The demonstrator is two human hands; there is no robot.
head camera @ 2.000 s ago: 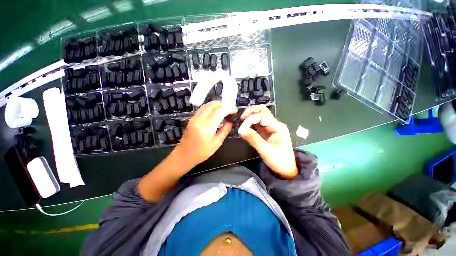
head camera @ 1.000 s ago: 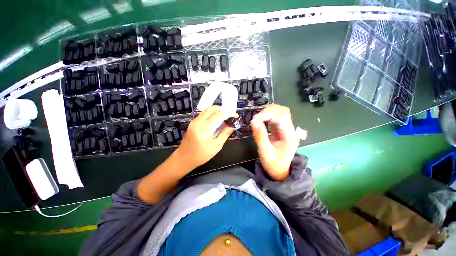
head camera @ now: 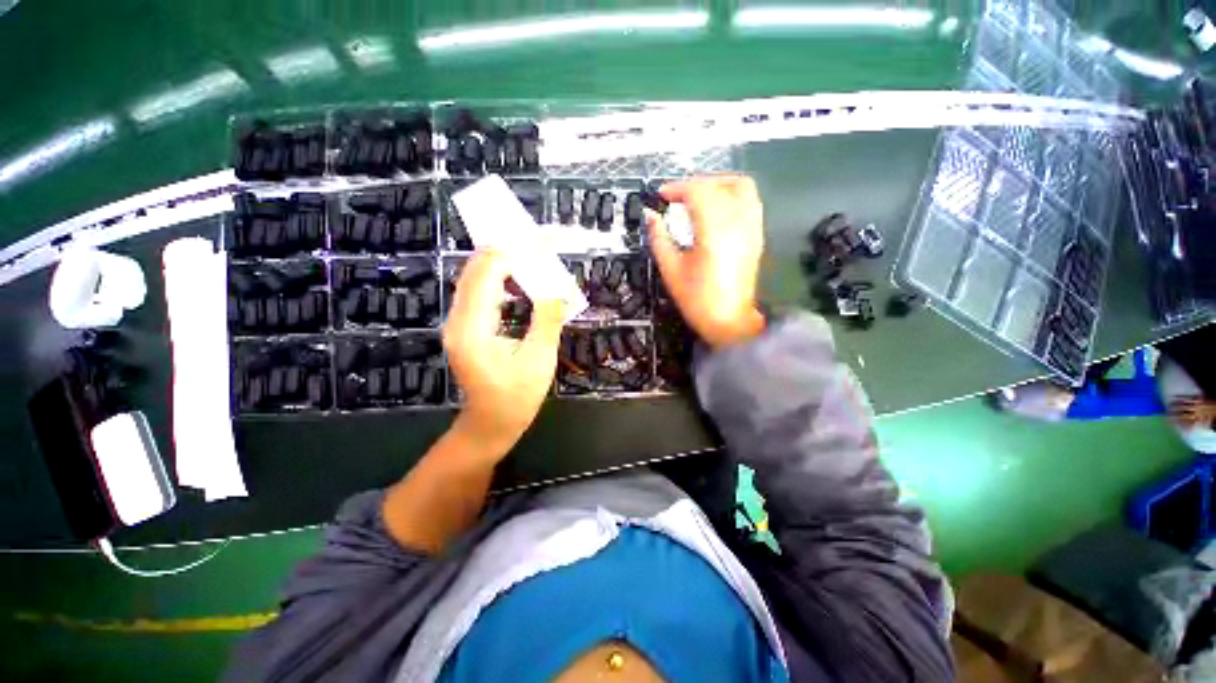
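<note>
My left hand (head camera: 500, 334) holds a white liner strip (head camera: 518, 244) between thumb and fingers; the strip slants over the middle of the compartment tray. My right hand (head camera: 711, 247) is over the tray's right side, its fingertips at a small black part (head camera: 654, 202) beside the row of black parts in the second row of pockets. The clear compartment tray (head camera: 442, 259) has most pockets filled with black parts. What lies under both hands is hidden.
Loose black parts (head camera: 838, 240) lie on the mat right of the tray. A second clear tray (head camera: 994, 227) is tilted at far right. White spare strips (head camera: 200, 367), a white round item (head camera: 96, 287) and a black slab with white block (head camera: 131, 467) are at left.
My right hand has moved forward from near the left hand to the second row's pockets. My left hand has shifted left, and the strip now lies straighter. The view has tilted up and shifted.
</note>
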